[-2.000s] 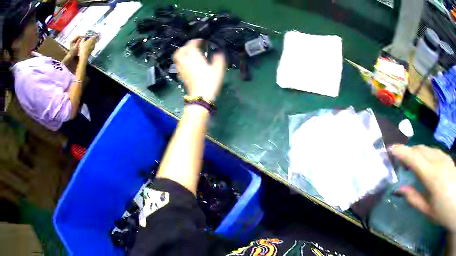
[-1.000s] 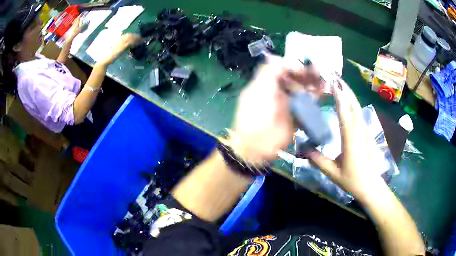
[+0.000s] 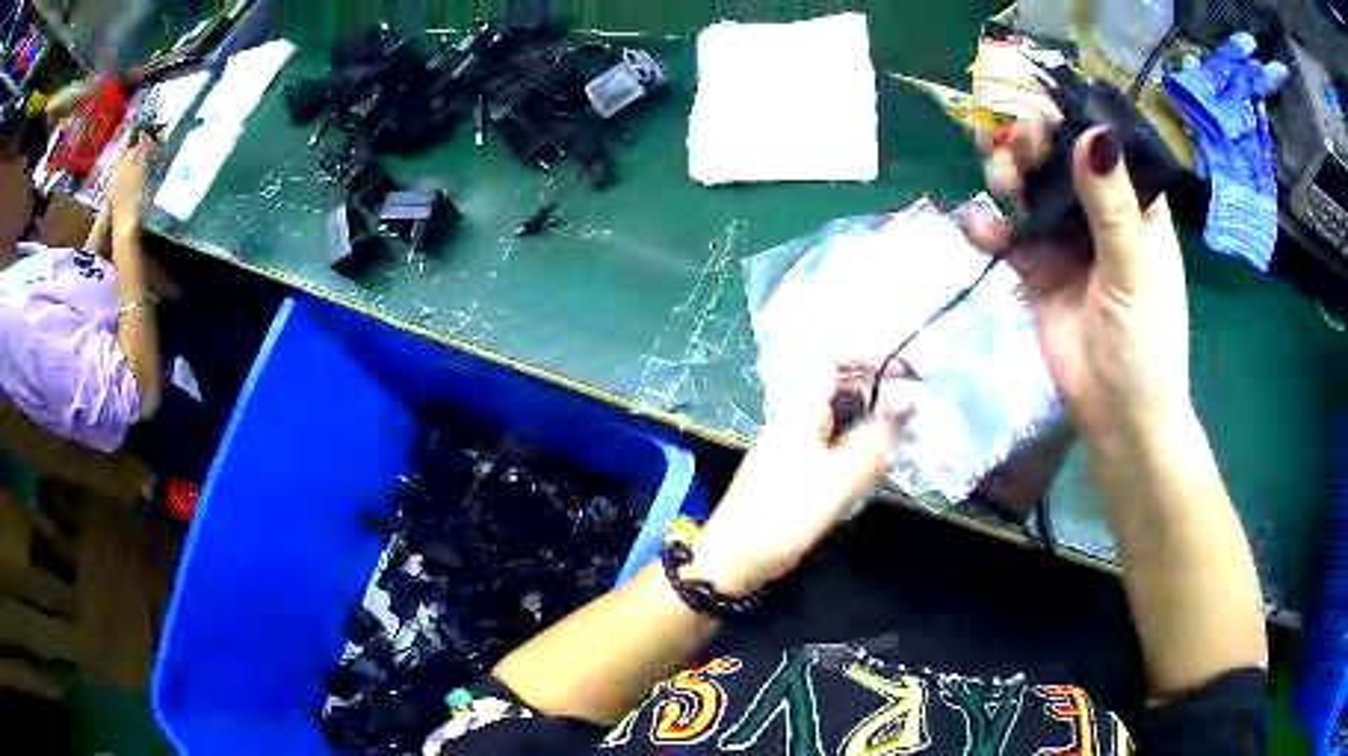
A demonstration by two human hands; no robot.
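My right hand (image 3: 1101,281) is raised at the right and holds a black power adapter (image 3: 1094,148). A thin black cord runs from it down to my left hand (image 3: 813,473), which grips a bundled part of the cord (image 3: 853,402). Both hands are over a stack of clear plastic bags (image 3: 961,355) at the bench's front edge. The adapter is partly covered by my fingers, and its far side is blurred.
Loose adapters (image 3: 518,104) heap at the back left. A large blue tub (image 3: 244,517) holding black adapters stands below the bench edge. A white square sheet (image 3: 784,101) lies beyond the bags. Blue gloves (image 3: 1239,163) lie at right. A person in light purple (image 3: 67,340) works at left.
My left hand has left the heap and now grips the cord over the bags. My right hand has risen with the adapter. The view has shifted to the right.
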